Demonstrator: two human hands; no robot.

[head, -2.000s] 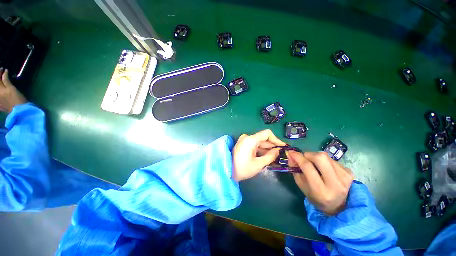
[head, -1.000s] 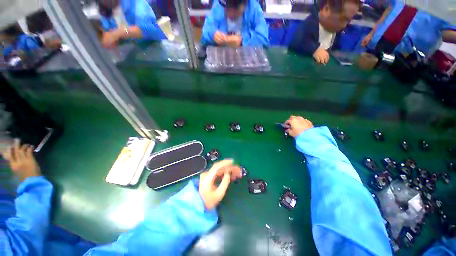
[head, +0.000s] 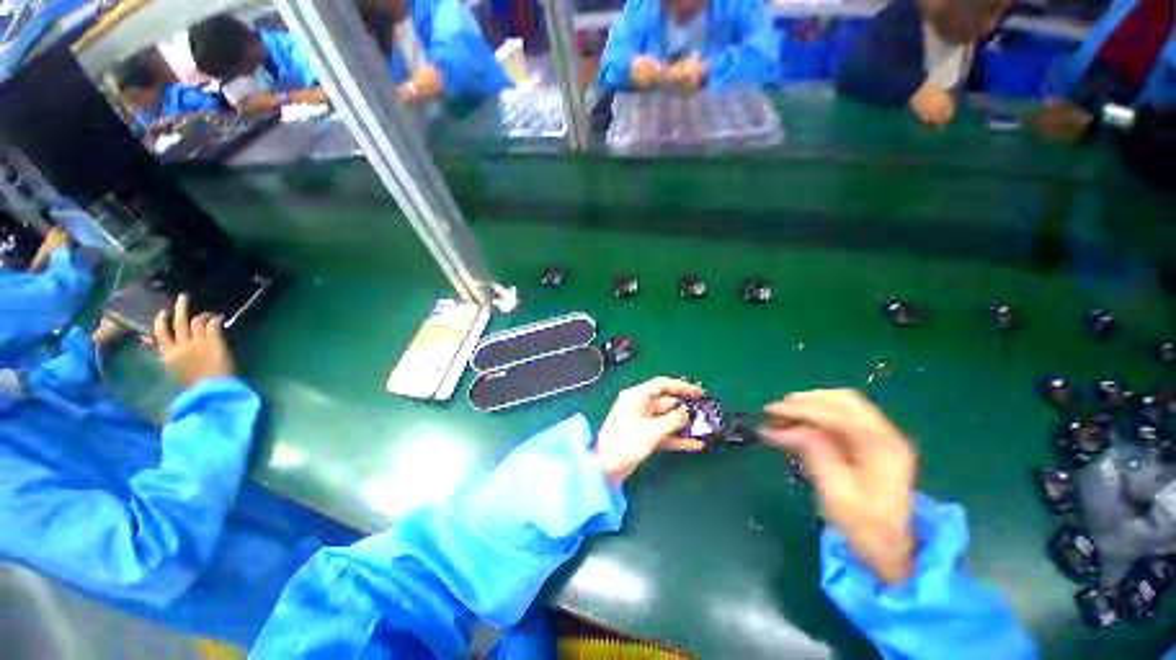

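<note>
My left hand (head: pixel 641 428) holds a black electronic unit (head: pixel 703 417) with a pale patch by its edge, above the green bench. My right hand (head: pixel 858 464) is blurred, just right of the unit, with fingertips bent towards it. A dark shape lies between the unit and the right fingertips; I cannot tell if it is a tool or another unit. One more unit (head: pixel 798 472) is partly hidden by the right hand. A unit (head: pixel 620 349) sits beside the open oblong case (head: pixel 535 382).
A patterned phone (head: pixel 436 351) lies left of the case, below the slanting metal post (head: pixel 387 155). Single units (head: pixel 691 288) stand in a row behind. Units cluster around a clear bag (head: pixel 1135 500) at right. A worker's hand (head: pixel 194 346) is at left; people and clear trays (head: pixel 696 120) are across.
My right hand has come back from the rear row, where one place is now bare. My left hand, loose a second ago, now holds a unit. The view has shifted left.
</note>
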